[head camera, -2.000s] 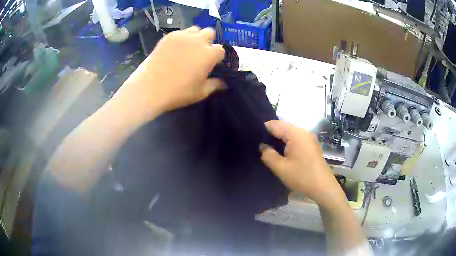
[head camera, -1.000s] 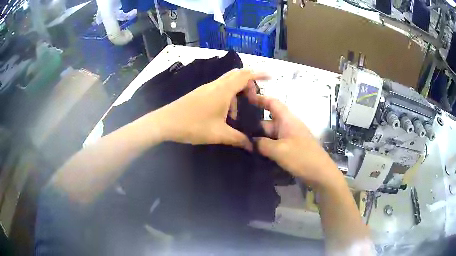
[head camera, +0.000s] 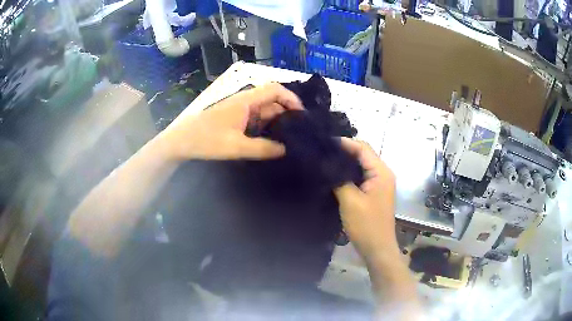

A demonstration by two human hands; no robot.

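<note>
A black fabric piece point(head camera: 276, 194) hangs from my two hands over the table's front edge and my lap, and part of it lies on the white table point(head camera: 401, 131). My left hand point(head camera: 232, 128) holds its upper part, with the fingertips partly hidden by cloth. My right hand point(head camera: 370, 188) pinches a fold of the same piece at its right side. The lower part of the fabric is blurred. The overlock machine point(head camera: 473, 141) stands to the right of my right hand, and the fabric does not touch its needle area.
A cream-rimmed scrap opening point(head camera: 464, 271) with dark trimmings is below the machine. A slim dark tool point(head camera: 527, 273) lies right of it. A blue plastic basket point(head camera: 338, 59) and a large brown cardboard panel point(head camera: 458, 72) stand behind the table. A blurred carton point(head camera: 119, 119) is at left.
My hands, together at the fabric a second ago, are now farther apart. The fabric is bunched between them, and less of it lies spread on the table. The view has shifted slightly.
</note>
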